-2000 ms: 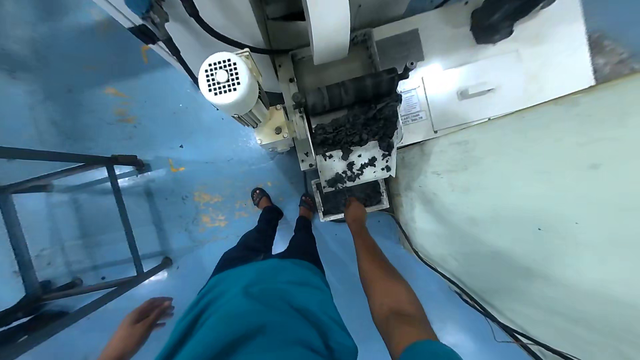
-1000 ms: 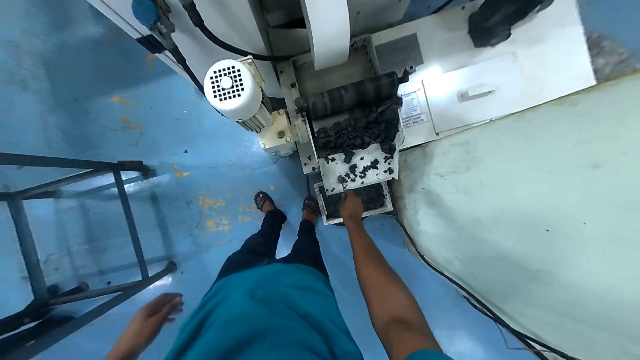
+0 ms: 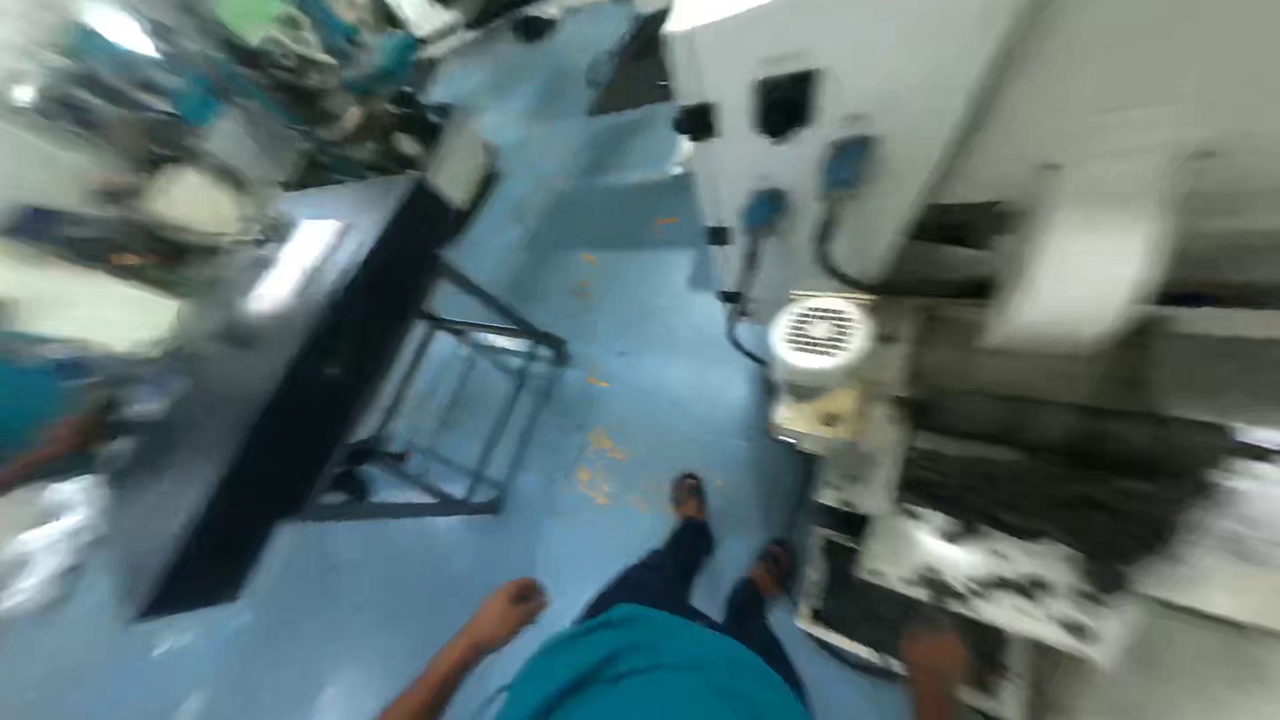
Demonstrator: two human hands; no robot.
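Observation:
The picture is blurred. My left hand (image 3: 508, 612) hangs beside my body above the blue floor, its fingers loosely curled, touching nothing that shows. Over a white-rimmed tray (image 3: 880, 608) of dark material, at the lower right, is my right hand (image 3: 934, 655); blur hides its fingers and whether they hold anything. Just beyond the tray, a white machine ledge (image 3: 945, 548) carries scattered dark pieces. Behind that lies a heap of dark crumbly material (image 3: 1060, 495) below a dark roller (image 3: 1070, 425).
A white motor with a round grille (image 3: 820, 335) juts from the machine's left side. At left stands a dark-edged table (image 3: 290, 400) beside a metal frame (image 3: 490, 420) on the blue floor. Cables hang from the white cabinet (image 3: 800, 120). Part of another person's arm (image 3: 50, 445) shows at far left.
The view has swung left, bringing the table and the other person's arm into sight. My right hand remains at the tray, and my left hand is still beside my body.

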